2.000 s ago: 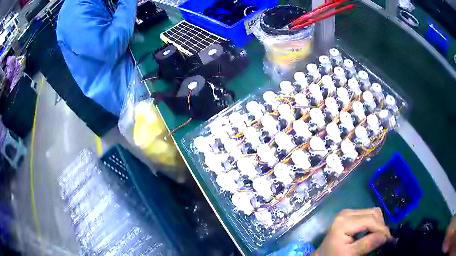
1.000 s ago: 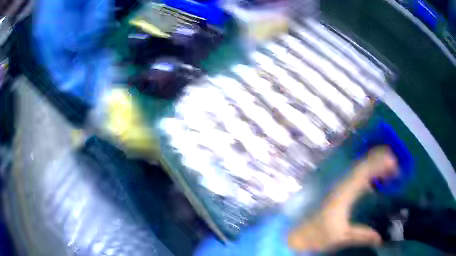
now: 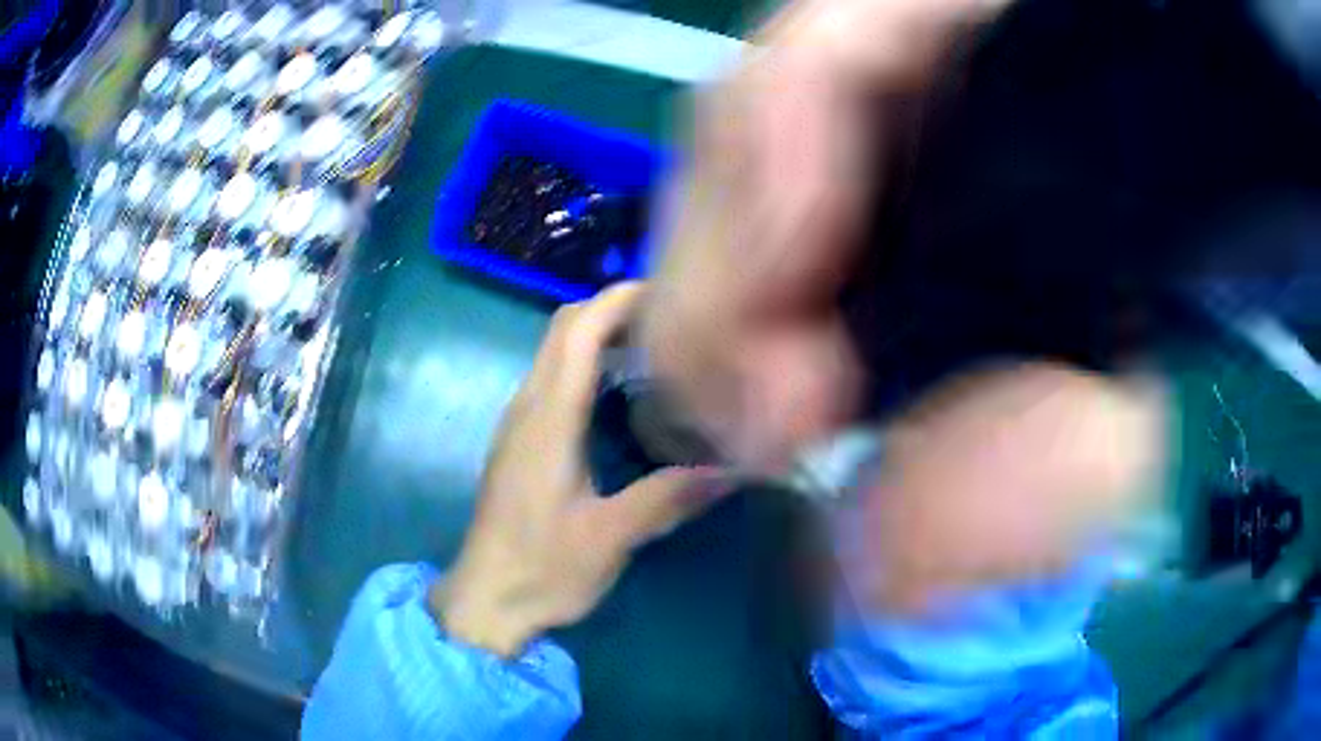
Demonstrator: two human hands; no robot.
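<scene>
My left hand (image 3: 543,485), in a blue sleeve, has its thumb and fingers around a dark block, likely a lens housing (image 3: 620,434), low on the green mat. My right hand (image 3: 761,275) is large and blurred, close to the camera. It is wrapped around a thick black cylinder, likely the electric screwdriver (image 3: 1043,188). Its fingertips are over the housing, by my left hand. The screwdriver's tip and most of the housing are hidden or blurred. A pale bit (image 3: 833,460) shows below my right fingers.
A small blue bin (image 3: 461,196) with dark bits and a few shiny ones stands beyond my left hand. The blister tray of white-capped motors (image 3: 181,348) is at the left. A small black part (image 3: 1253,524) with thin wires lies at the far right. A white strip (image 3: 638,32) crosses the top.
The view has swung to the right, so the tray and bin appear farther left. My left hand has moved from the bin to the housing. My right hand has come in with the black cylinder.
</scene>
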